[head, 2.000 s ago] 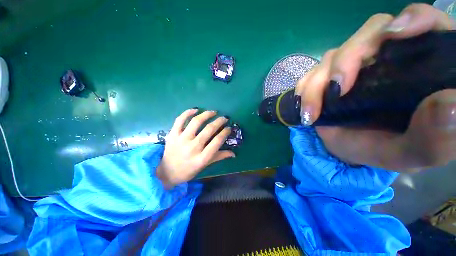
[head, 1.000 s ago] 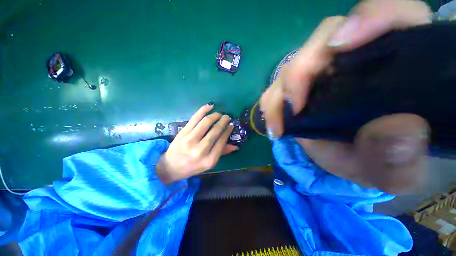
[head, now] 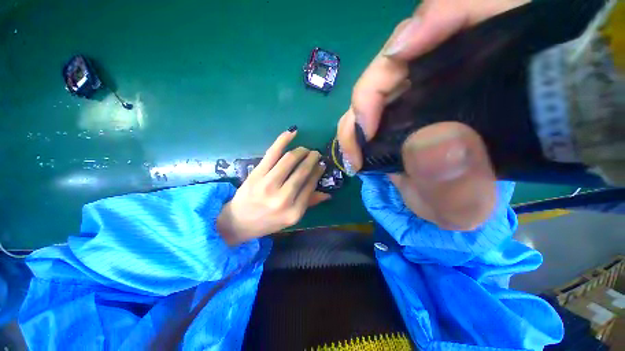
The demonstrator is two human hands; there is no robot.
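My right hand (head: 432,137) is wrapped around a thick black electric screwdriver (head: 507,96), which has a thin yellow ring near its nose. The nose is at a small black electronic unit (head: 332,179) near the bench's front edge; the tip and the contact are hidden. My left hand (head: 274,188) lies palm down on the bench, its fingertips against the unit's left side, the index finger stretched forward. A second unit (head: 321,70) with a silver-white patch lies farther back. A third unit (head: 81,77) lies at the left, with a thin dark lead ending in a small round end.
The green bench top (head: 192,62) ends in front of my body. A grey label-like mark (head: 245,168) shows beside my left hand. A white cable (head: 12,252) runs at the far left edge. Cardboard boxes (head: 596,295) stand at the lower right, beyond the bench.
The screwdriver has moved left from near the round dimpled disc to the unit under my left fingertips, and its rear has swung into view. The disc no longer shows. The view has shifted slightly.
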